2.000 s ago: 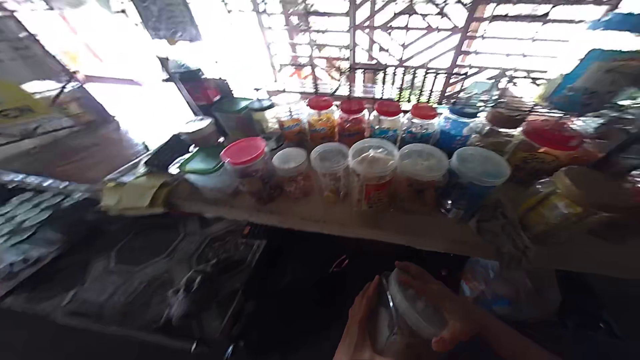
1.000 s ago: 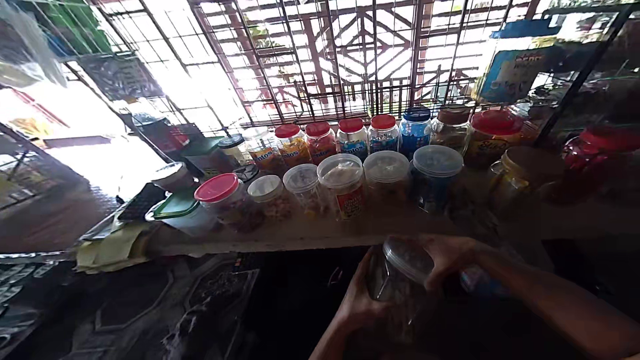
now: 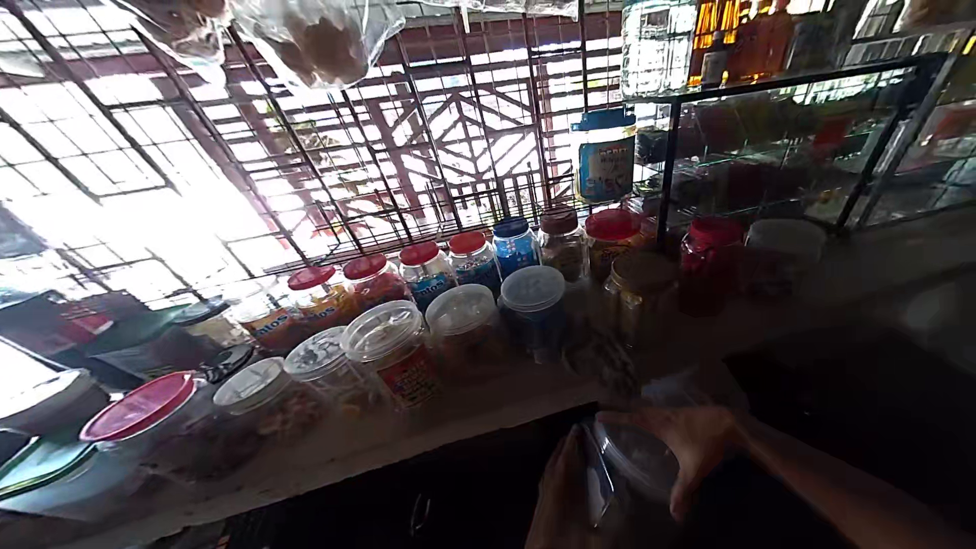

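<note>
A clear plastic jar with a pale translucent lid [image 3: 637,457] is held between my two hands at the lower right, in front of the counter's edge. My right hand [image 3: 690,442] spans the lid, with thumb and fingers on its rim. My left hand [image 3: 563,492] is around the jar's other side, close to a shiny clear edge. The jar's lower part is dark, so its contents cannot be told. Nearest on the counter stand a jar with a clear lid and red label [image 3: 408,374] and a blue jar with a translucent lid [image 3: 534,313].
Two rows of lidded jars line the counter [image 3: 366,457], among them a red-lidded jar [image 3: 419,267] and a pink-lidded tub [image 3: 145,408]. Behind them is a metal grille [image 3: 473,145]. A glass display case [image 3: 762,160] stands at the right, and a plastic bag [image 3: 313,46] hangs above.
The view has swung to the right, bringing the glass case into sight. Both hands stay on the jar; my right hand remains across its lid.
</note>
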